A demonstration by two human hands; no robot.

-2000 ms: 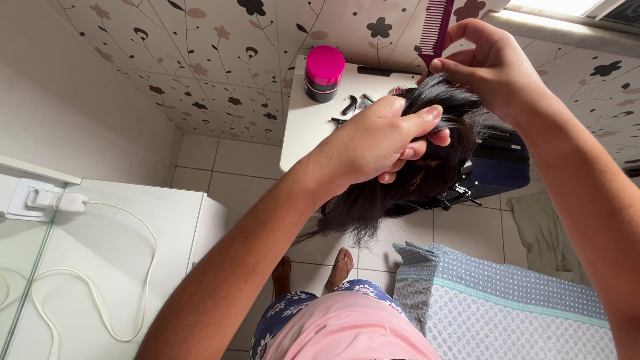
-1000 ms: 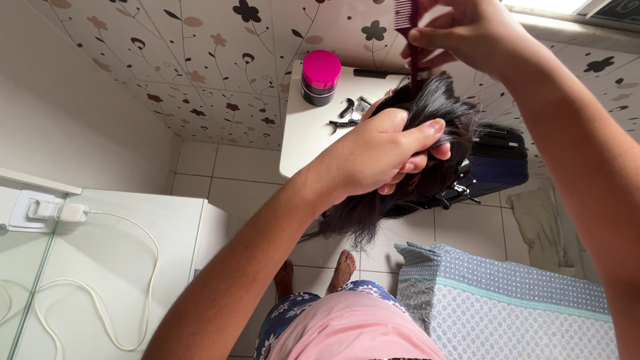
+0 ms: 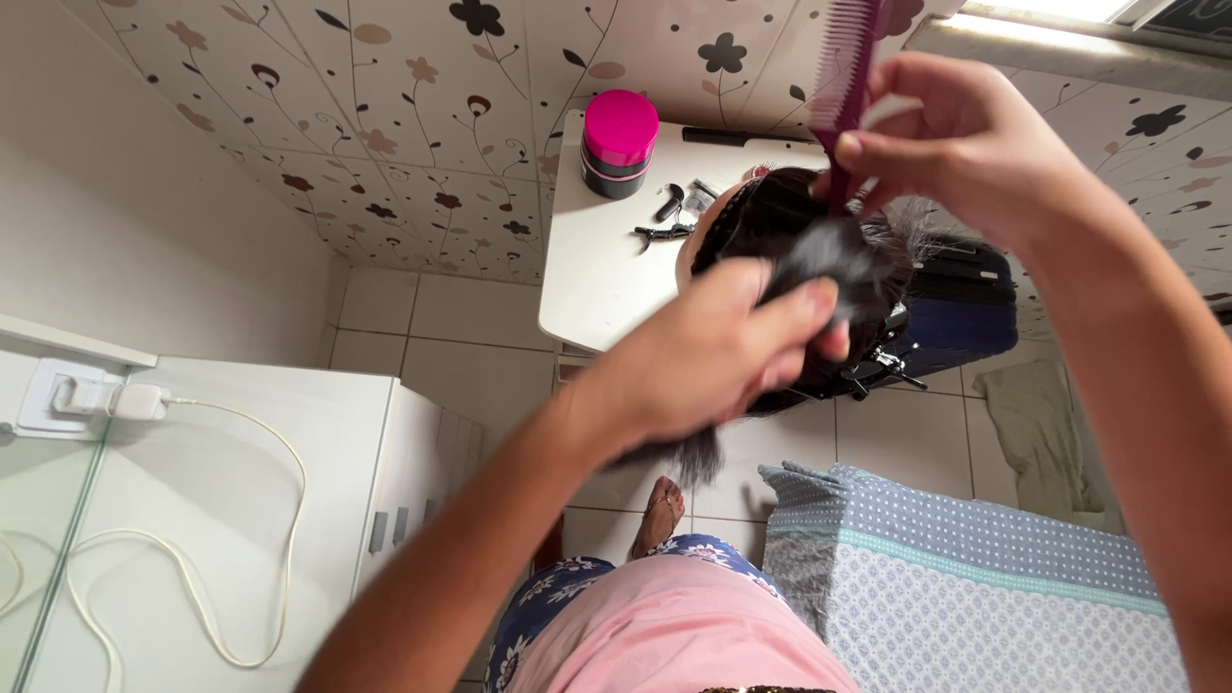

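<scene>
A dark-haired head (image 3: 770, 217), which looks like a mannequin head, stands at the right end of a small white table, with a thin braid along its hairline. My left hand (image 3: 712, 346) is closed around a thick lock of its black hair (image 3: 828, 260), blurred by motion; loose ends hang below the fist. My right hand (image 3: 934, 144) grips a purple comb (image 3: 845, 77), teeth up, its lower end down at the hair just above my left hand. Metal clamp parts (image 3: 890, 361) show at the head's lower right.
On the white table (image 3: 587, 279) are a pink-lidded jar (image 3: 621, 144), black hair clips (image 3: 664, 231) and a black comb (image 3: 717, 137). A dark blue suitcase (image 3: 962, 298) stands behind the head. A patterned cloth (image 3: 982, 577) lies lower right, a white cabinet (image 3: 241, 481) with a charger cable at left.
My right hand has come down from higher up, bringing the comb's lower end to the hair. My left hand still holds the lock and has shifted slightly downward.
</scene>
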